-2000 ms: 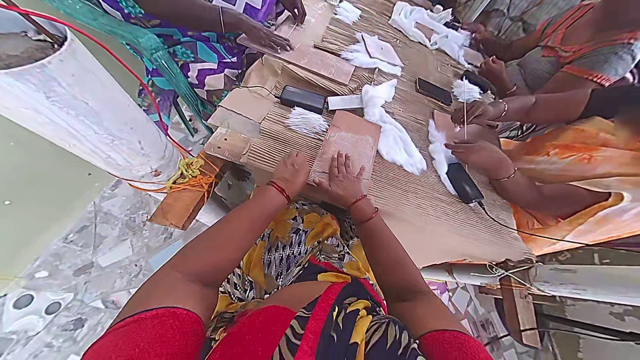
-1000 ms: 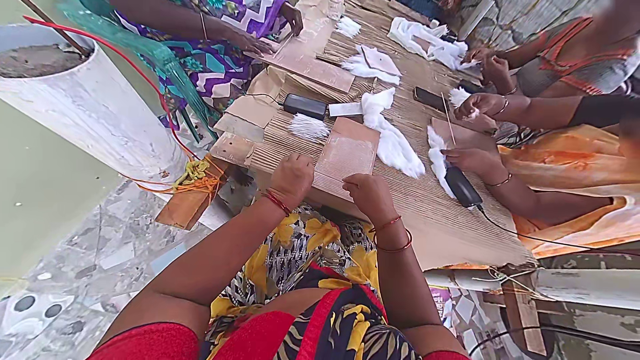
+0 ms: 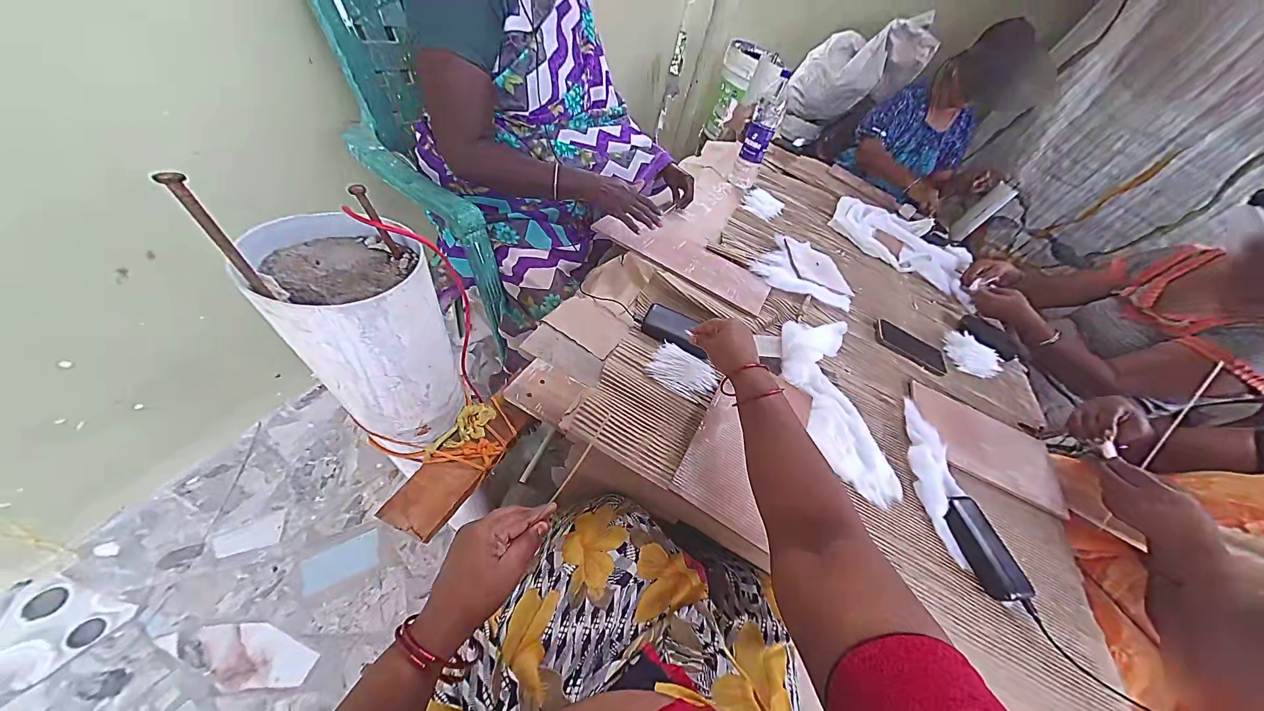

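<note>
My left hand (image 3: 499, 553) is closed around the lower end of a thin stick (image 3: 573, 476), beside the table's near edge. My right hand (image 3: 729, 348) reaches over a flat pinkish board (image 3: 731, 459), its fingers at a small pile of white cotton wicks (image 3: 683, 371) and a black device (image 3: 671, 326); whether the fingers hold anything I cannot tell. A long piece of white cotton (image 3: 839, 420) lies right of the board, partly behind my right forearm.
Cardboard (image 3: 997, 533) covers the table. Co-workers' hands work at its far and right sides. Near the right edge lie another board (image 3: 987, 449), more cotton (image 3: 926, 464) and a black device with a cable (image 3: 987, 548). A concrete-filled white bucket (image 3: 360, 346) stands at left.
My hands have left the board; the left now holds a stick low by the table edge, and the right has reached forward to the cotton wicks. The view has swung a lot.
</note>
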